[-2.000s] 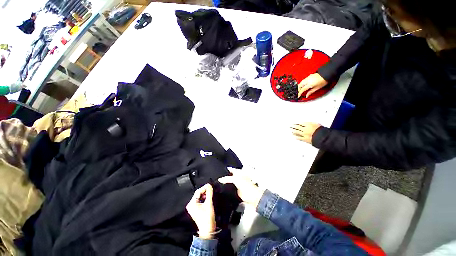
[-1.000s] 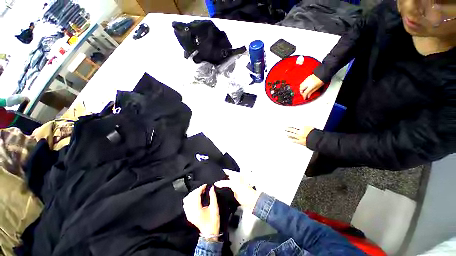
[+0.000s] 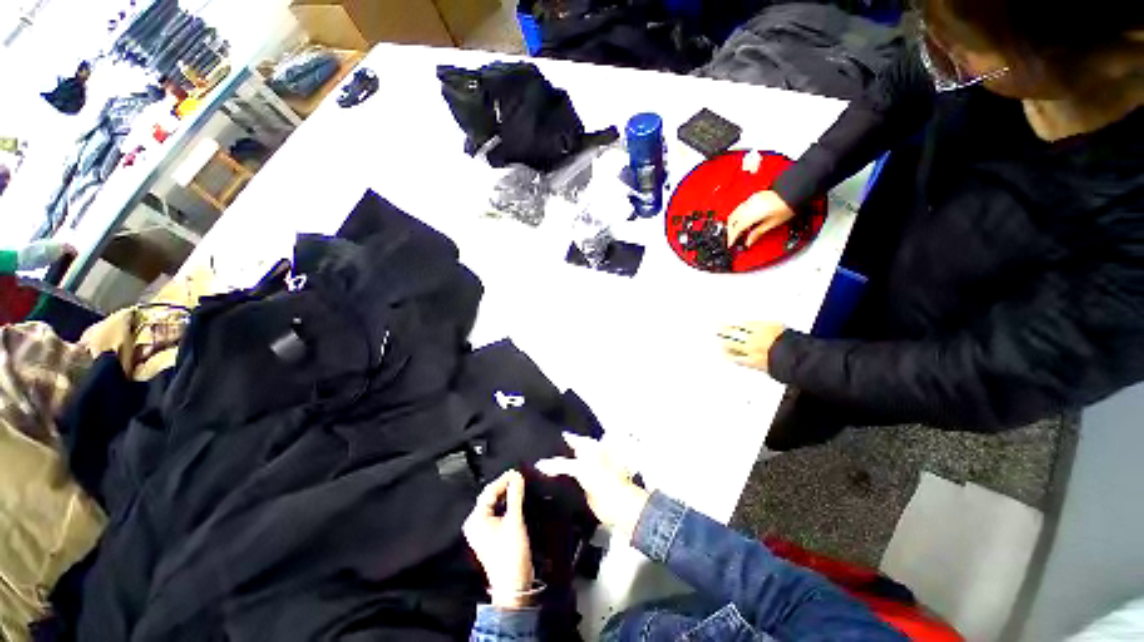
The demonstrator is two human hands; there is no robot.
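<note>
A large heap of black garments (image 3: 276, 464) with small white details covers the near left of the white table (image 3: 627, 339). My left hand (image 3: 504, 533) is at the heap's near right edge, thumb and fingers pinched on the black cloth. My right hand (image 3: 600, 483) is just right of it, fingers on the same cloth. Between the hands the cloth is dark, and any small part held there is too small to tell.
Across the table a person in black (image 3: 1004, 251) has one hand in a red tray (image 3: 765, 188) of small black pieces. A blue can (image 3: 645, 163), clear plastic bags (image 3: 517, 194) and a black cloth bundle (image 3: 514, 113) stand near. Beige garments (image 3: 44, 502) lie left.
My hands stay on the black cloth with small finger shifts. The other person's hand has moved left over the black pieces in the tray, and their head has leaned down. The view has tilted slightly.
</note>
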